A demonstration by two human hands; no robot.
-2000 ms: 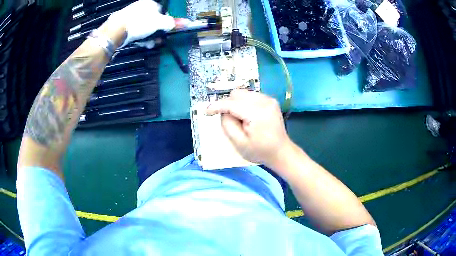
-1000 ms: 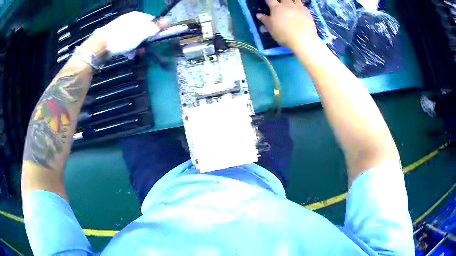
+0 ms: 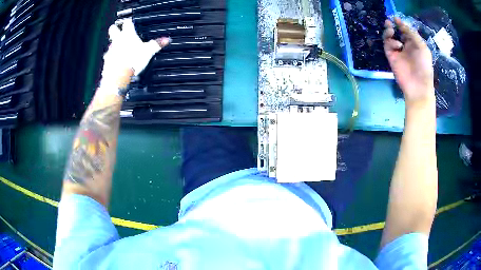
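My left hand [image 3: 125, 50], in a white glove, is over the black parts tray [image 3: 215, 95] on the left. Its fingers and thumb are spread and it holds nothing visible. Tubular units [image 3: 182, 58] lie in parallel rows in the tray. My bare right hand [image 3: 411, 63] is raised at the right edge of the blue parts bin [image 3: 367, 73], with fingers curled around a small black piece [image 3: 398, 39], partly hidden by the fingers. The assembly fixture [image 3: 292, 82] stands between the hands. Its brass-coloured clamp [image 3: 291, 32] has no unit in it.
A cream-white plate [image 3: 307, 147] covers the fixture's near end. A clear yellowish air hose [image 3: 354, 87] curves right of it. Plastic bags [image 3: 448, 79] lie beyond the bin. More trays [image 3: 16, 79] are at far left. The green bench edge [image 3: 240, 125] runs in front.
My left hand has left the fixture and let go of the unit, and is now over the tray. My right hand has risen from inside the bin with a small piece. The view has shifted left.
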